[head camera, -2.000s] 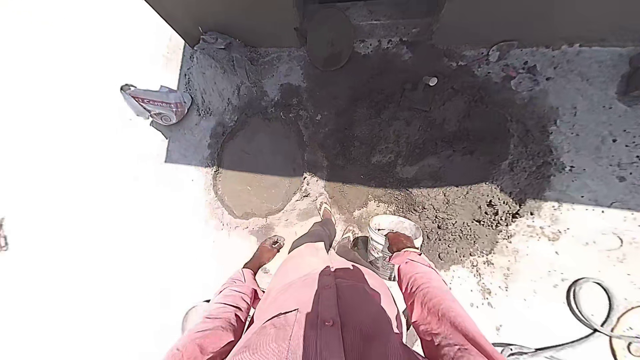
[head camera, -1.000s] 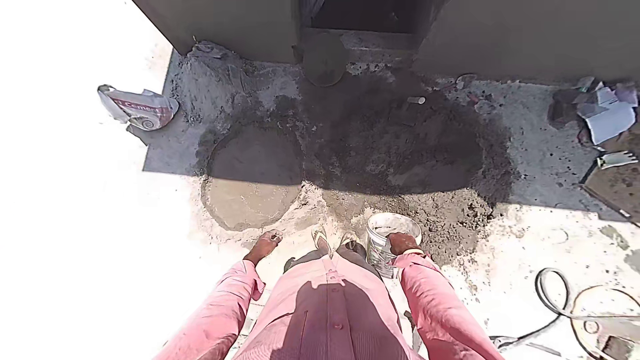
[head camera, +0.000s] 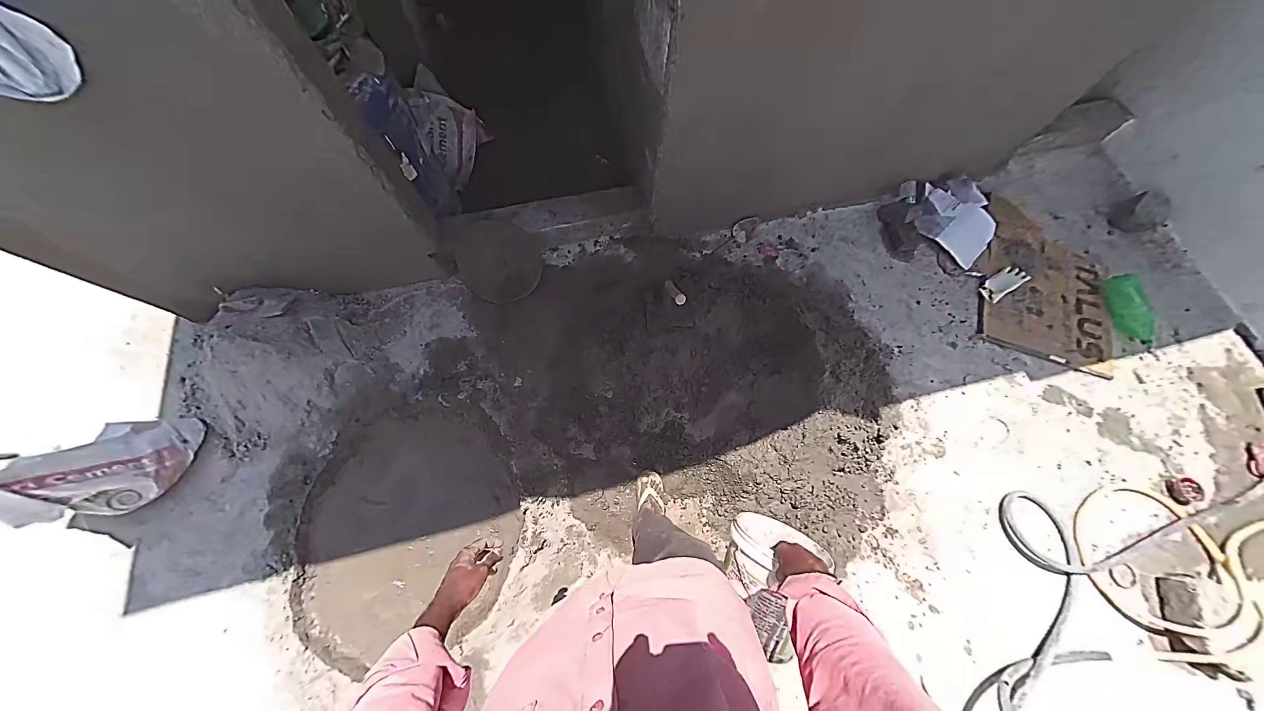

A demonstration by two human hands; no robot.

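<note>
My right hand [head camera: 798, 561] is at the rim of a white plastic bucket [head camera: 755, 553], its fingers curled over the edge or handle; the contents are hard to see. My left hand [head camera: 478, 565] hangs with nothing in it over a round, flat patch of wet grey mortar or slurry [head camera: 410, 504], its fingers loosely bent. Ahead of my feet spreads a heap of dark, wet mortar mix [head camera: 671, 365], with a small white object [head camera: 675, 292] on it. A round, grey-coated pan [head camera: 498, 261] stands at the doorway sill.
A cement bag [head camera: 109, 474] lies at the left. A grey wall [head camera: 839, 109] with a dark doorway [head camera: 543, 99] rises ahead. At the right are flattened cardboard [head camera: 1047, 286], papers [head camera: 956, 225], a green plastic piece [head camera: 1129, 308] and coiled hoses [head camera: 1066, 563].
The view has tilted up and shifted, showing more of the wall and doorway. A foot has stepped forward, the bucket has stayed with my right hand, and my left hand is now over the round patch.
</note>
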